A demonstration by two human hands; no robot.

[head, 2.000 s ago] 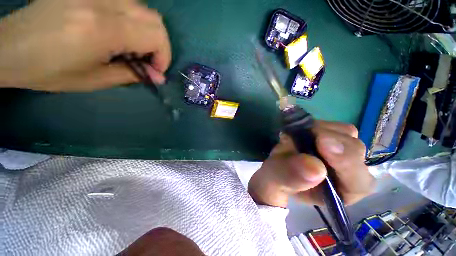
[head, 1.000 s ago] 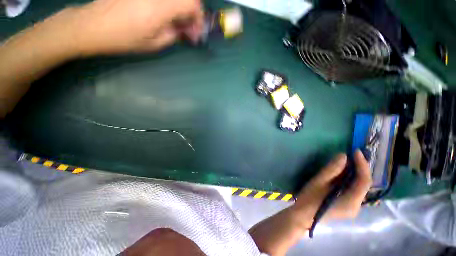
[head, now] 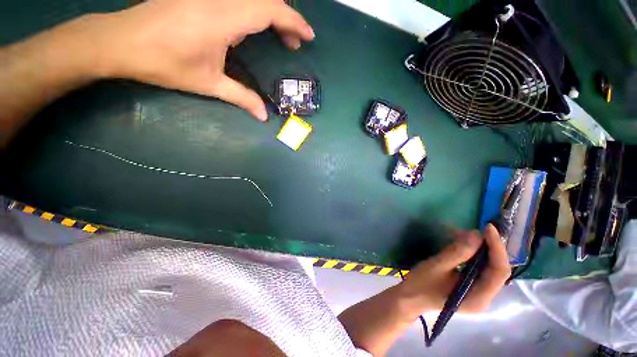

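A black square device housing with its circuit board [head: 297, 95] lies open side up on the green mat, its white battery with yellow edges [head: 294, 132] beside it. My left hand [head: 202, 52] is open just left of and above it, thumb and fingers apart, holding nothing visible. My right hand [head: 454, 275] grips the black soldering iron [head: 461, 284]; its tip end lies over the pale filling of the blue box [head: 494, 192]. A thin silvery solder wire [head: 185, 173] lies loose on the mat.
Two more open housings [head: 383, 117] with batteries lie right of centre. A black fan with a round wire grille [head: 482, 80] stands at the upper right. A black blocky object with tan tape [head: 573, 192] is beyond the blue box. Yellow-black tape [head: 360, 268] marks the near edge.
The near housing and battery now rest on the mat, let go by my left hand, which has opened. My right hand has moved the iron rightwards to the blue box. The view has shifted.
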